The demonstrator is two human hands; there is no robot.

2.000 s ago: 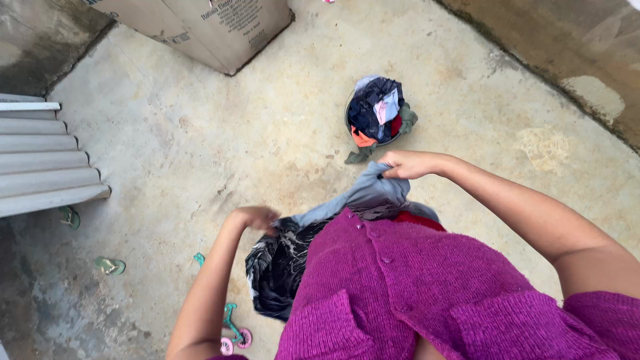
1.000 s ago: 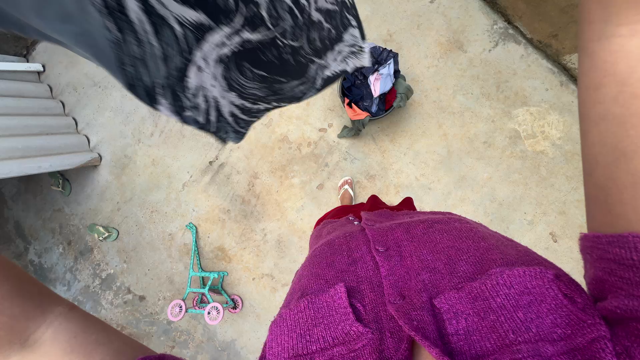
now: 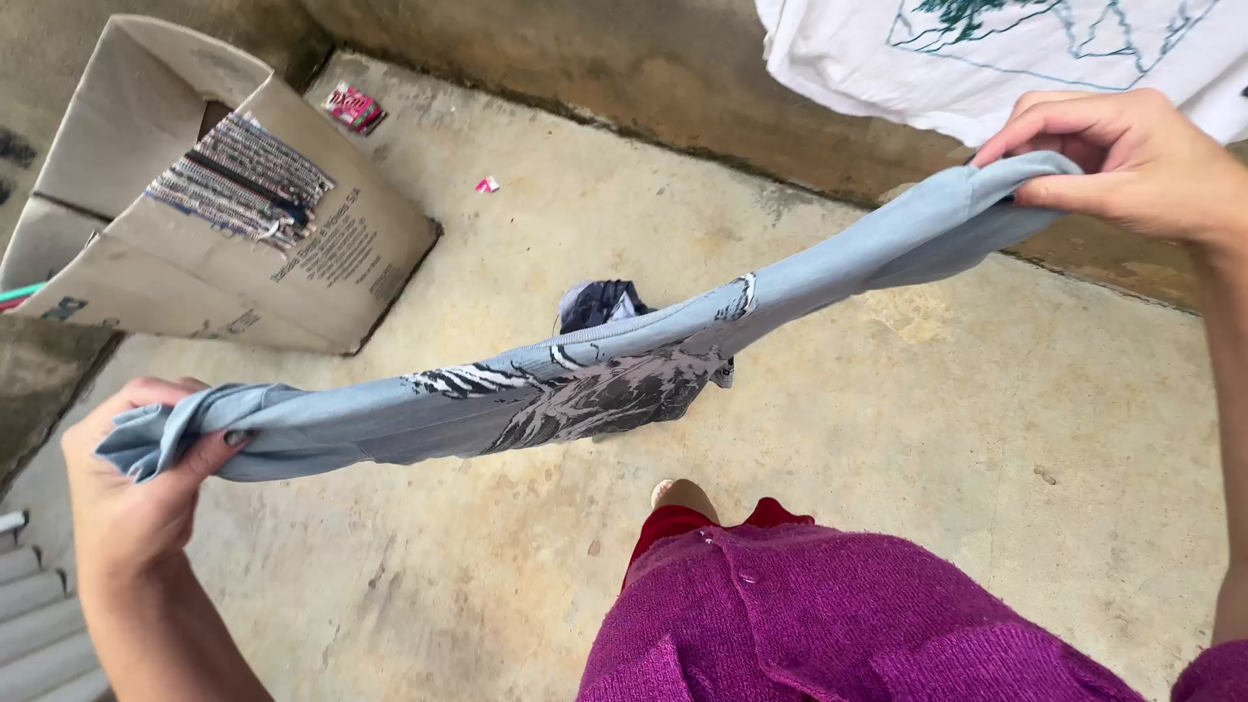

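Observation:
A grey-blue T-shirt (image 3: 829, 263) with a black and white print is stretched sideways in the air between my two hands. At the left, my left hand (image 3: 161, 468) grips one bunched end of it, thumb on top. My right hand (image 3: 1121, 161), higher up at the right, pinches the other end between thumb and fingers. Behind the shirt, a pile of dark clothes (image 3: 600, 302) shows only in part; its container is hidden. A white garment (image 3: 877, 68) with a green and blue drawing hangs at the top right, just behind my right hand.
A tall open cardboard box (image 3: 361, 253) stands at the upper left with a woven striped rug (image 3: 244, 180) over its edge. Near it on the concrete floor lie a pink wrapper (image 3: 353, 107) and a small scrap (image 3: 487, 184). A low wall (image 3: 585, 78) runs behind. Corrugated sheets (image 3: 44, 624) are at lower left.
The printed shirt, swung up at the upper left one second ago, is now stretched level between both hands. The view has tilted up, bringing in the white garment.

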